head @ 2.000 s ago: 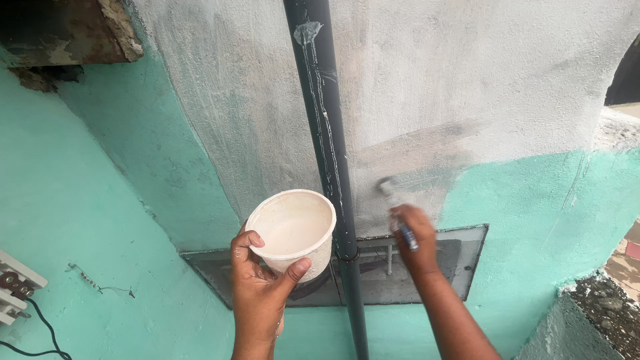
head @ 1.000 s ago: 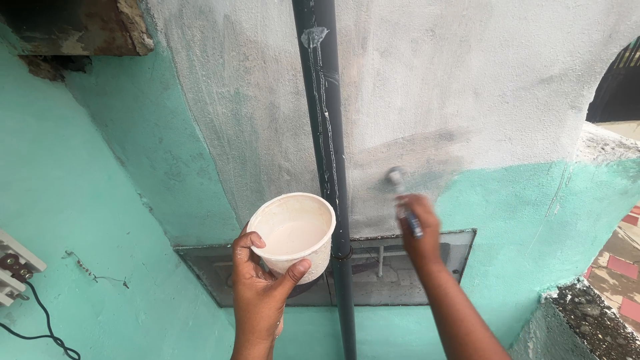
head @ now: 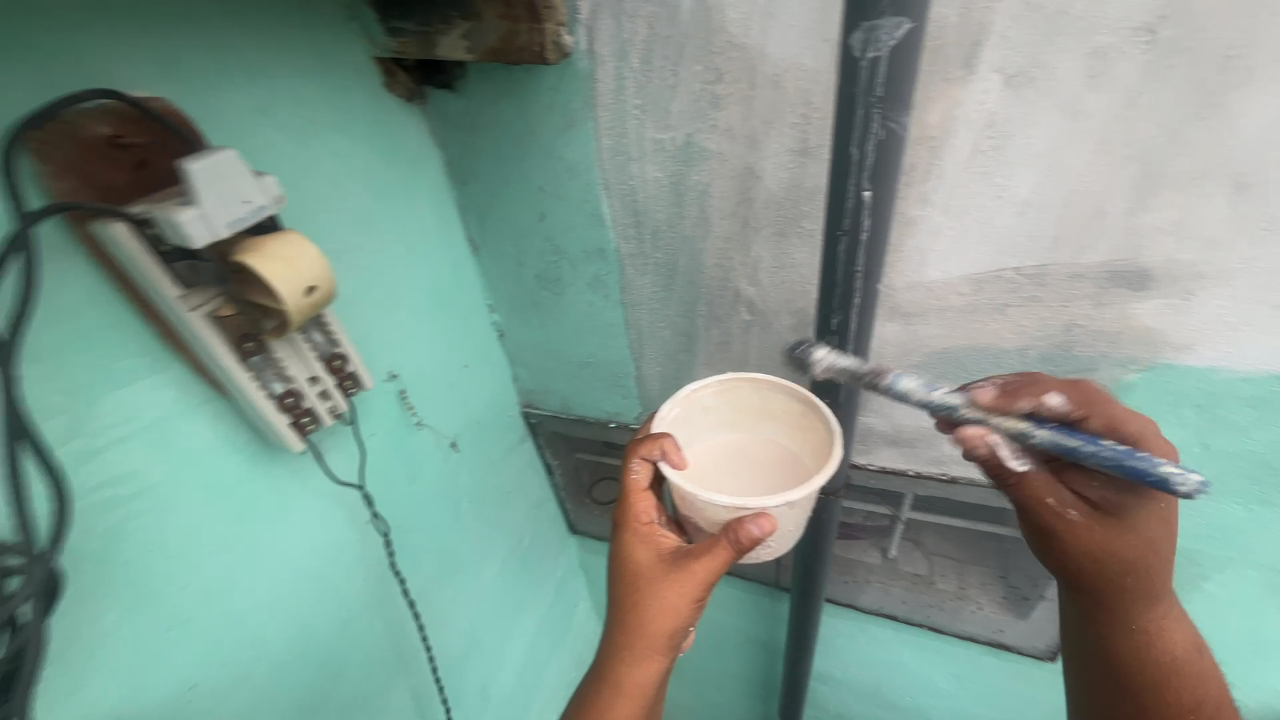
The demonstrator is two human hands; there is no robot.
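Observation:
My left hand [head: 670, 550] holds a white plastic tub [head: 755, 510] by its side, thumb at the front and fingers at the left rim; pale, whitish liquid lies inside. In my right hand [head: 1080, 480] is a paintbrush [head: 930, 395] with a blue, paint-smeared handle. Its dark-tipped head points left, above the tub's right rim and in front of the dark pipe [head: 865, 250]. White paint marks the right fingers. Behind, the wall [head: 1080, 180] is coated whitish grey, with green paint to the right and below.
An open electrical switchboard [head: 270, 330] with exposed terminals and a cream round fitting is on the green left wall. Black cables [head: 20, 400] hang at the far left, and a twisted wire [head: 405, 590] runs down. A dark framed panel [head: 940, 570] sits low behind the pipe.
The brush has moved from the grey wall right of the pipe to above the tub's rim. The left hand still holds the tub. The view has swung left, bringing in more of the switchboard.

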